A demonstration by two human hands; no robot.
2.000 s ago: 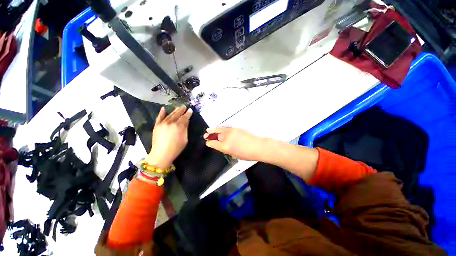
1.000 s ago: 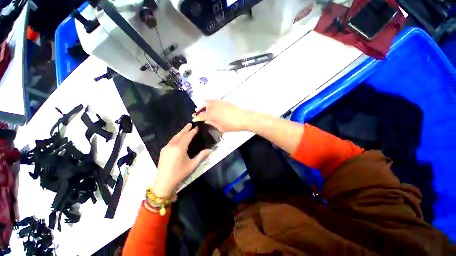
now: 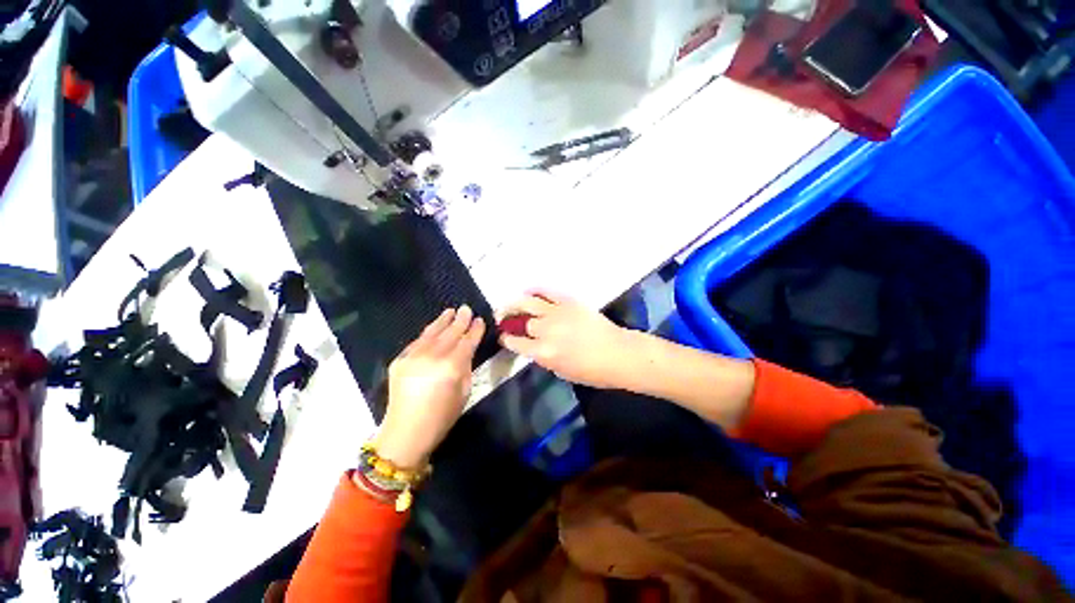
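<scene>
A dark panel of black and camouflage cloth (image 3: 383, 271) lies under the presser foot (image 3: 427, 200) and runs toward the table's front edge, hanging over it. My left hand (image 3: 436, 377) lies on the cloth near the front edge, fingertips pressing on it. My right hand (image 3: 560, 338), with a dark red wrap on a finger, pinches the cloth's right edge beside the left fingertips. The fingertips of the right hand partly hide the edge. The sewing machine (image 3: 566, 88) stands behind the cloth.
Black webbing pieces (image 3: 147, 406) lie in a loose pile at left, with smaller black pieces (image 3: 83, 560) nearer. Thread snips (image 3: 584, 146) lie right of the needle. A blue bin (image 3: 1002, 271) with dark pieces stands at right. A smartphone (image 3: 862, 47) rests on dark red cloth (image 3: 766, 53).
Both hands first met over the cloth nearer the foot, then moved back toward the front edge. The black cloth between foot and hands now lies flatter. The view has shifted.
</scene>
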